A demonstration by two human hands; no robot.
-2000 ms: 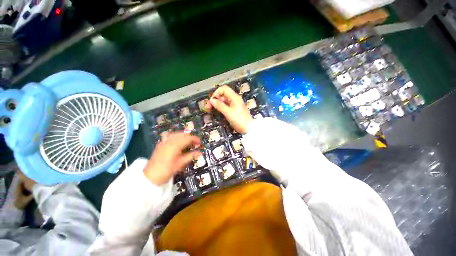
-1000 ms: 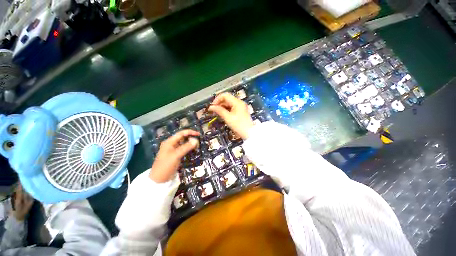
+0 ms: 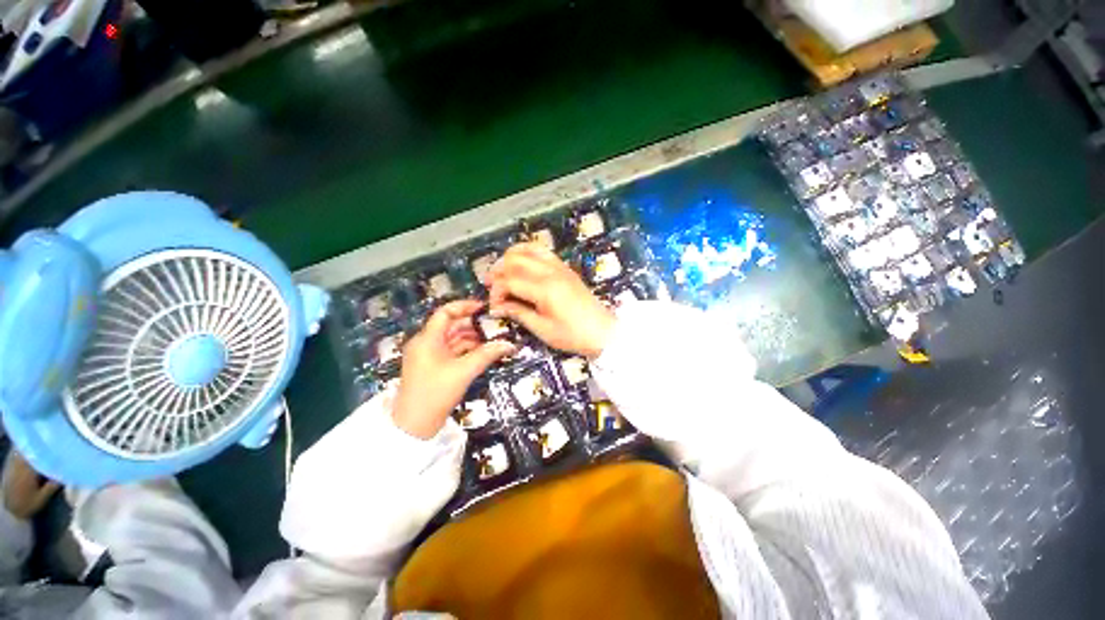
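Observation:
A dark tray (image 3: 528, 432) with square pockets lies on the bench in front of me, with small dark modules bearing white squares in its pockets. My left hand (image 3: 444, 361) and my right hand (image 3: 542, 297) are bare and close together over the middle of the tray. A small module (image 3: 494, 326) shows between the fingertips of both hands. Whether it is lifted out of its pocket cannot be told. The fingers hide several pockets.
A light blue fan (image 3: 194, 359) stands at left. Bright blue pieces (image 3: 721, 248) lie right of the tray. A second filled tray (image 3: 891, 242) is further right. A green belt (image 3: 485, 109) runs behind. Clear trays (image 3: 988, 484) are low at right. Another person's sleeve (image 3: 158, 545) is at lower left.
My left hand has moved right and my right hand slightly down, so the two now meet over the tray's middle. The thin yellow piece near my right fingers no longer shows.

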